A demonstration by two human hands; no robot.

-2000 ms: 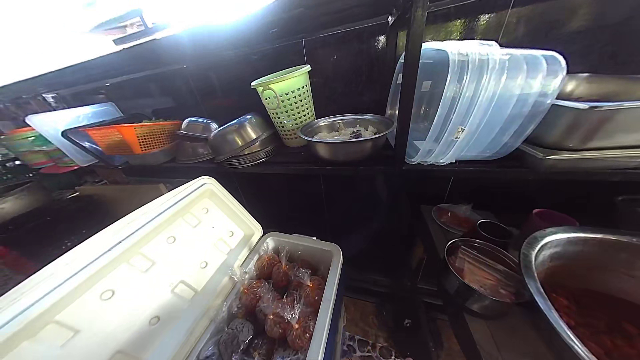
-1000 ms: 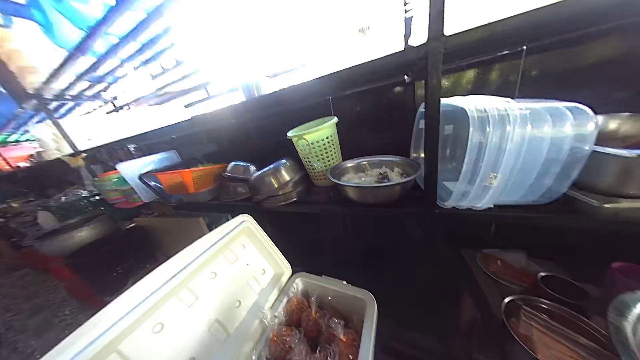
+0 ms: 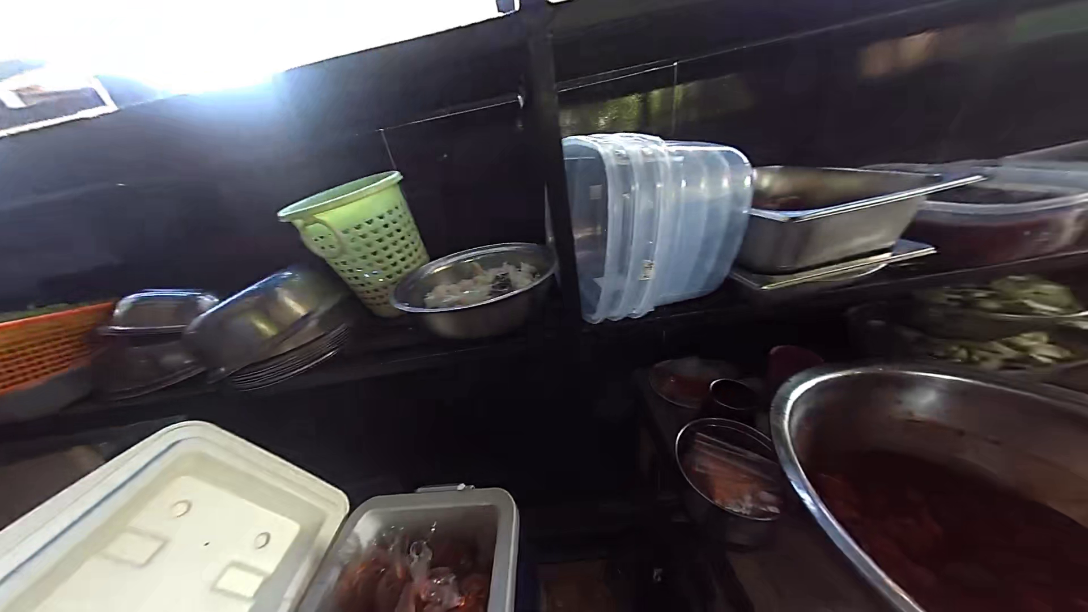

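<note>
Neither my left hand nor my right hand shows in the head view. At the bottom, a white cooler box (image 3: 507,544) stands with its lid (image 3: 204,518) raised to the left; knotted clear plastic bags with reddish-brown contents (image 3: 425,582) lie inside. To the lower right is a large steel basin (image 3: 795,425) holding a dark red sauce or stew. Left of that basin, a smaller steel bowl (image 3: 684,476) contains something reddish. On the shelf above the cooler, a steel bowl (image 3: 484,319) holds pale food pieces, beside a leaning green perforated plastic basket (image 3: 365,238).
A dark shelf (image 3: 374,361) runs across the view, divided by a black post (image 3: 551,170). It bears an orange basket (image 3: 51,344), tilted steel bowls (image 3: 272,319), upright translucent plastic containers (image 3: 663,229) and a rectangular steel pan (image 3: 829,221). Chopped green vegetables (image 3: 1011,344) lie at the right.
The view has turned rightward since one second ago, bringing the large basin and the chopped vegetables into fuller sight. The cooler stays open with the bags inside.
</note>
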